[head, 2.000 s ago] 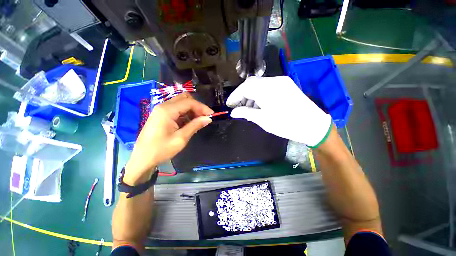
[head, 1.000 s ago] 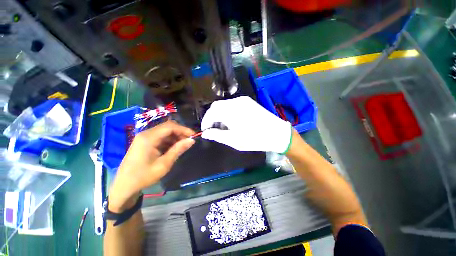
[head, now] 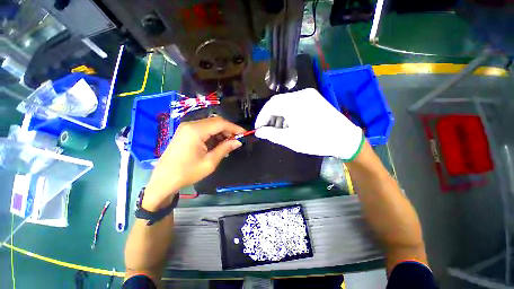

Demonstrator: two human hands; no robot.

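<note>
A short red wire lead [head: 246,134] with a small white part on it spans my two hands, just in front of the press [head: 221,59]. My left hand [head: 197,149], bare with a dark wristband, pinches its left end. My right hand [head: 307,123], in a white glove with a green cuff, pinches its right end; the fingers hide that end. A bunch of red and white leads [head: 194,103] lies left of the press tooling. A black tray [head: 230,258] with a heap of small white pieces [head: 276,234] sits on the grey ribbed ledge [head: 344,231].
A blue bin [head: 138,127] stands left of the press base [head: 248,169], another blue bin [head: 377,101] right. A long wrench [head: 122,186] and a thin harness [head: 101,224] lie at left, near plastic bags [head: 51,203]. A red bin [head: 465,145] is at far right.
The view swung and came back. The hands stay together at the wire; my gloved fingertips are now nearer my left fingers, and a small white part shows on the lead.
</note>
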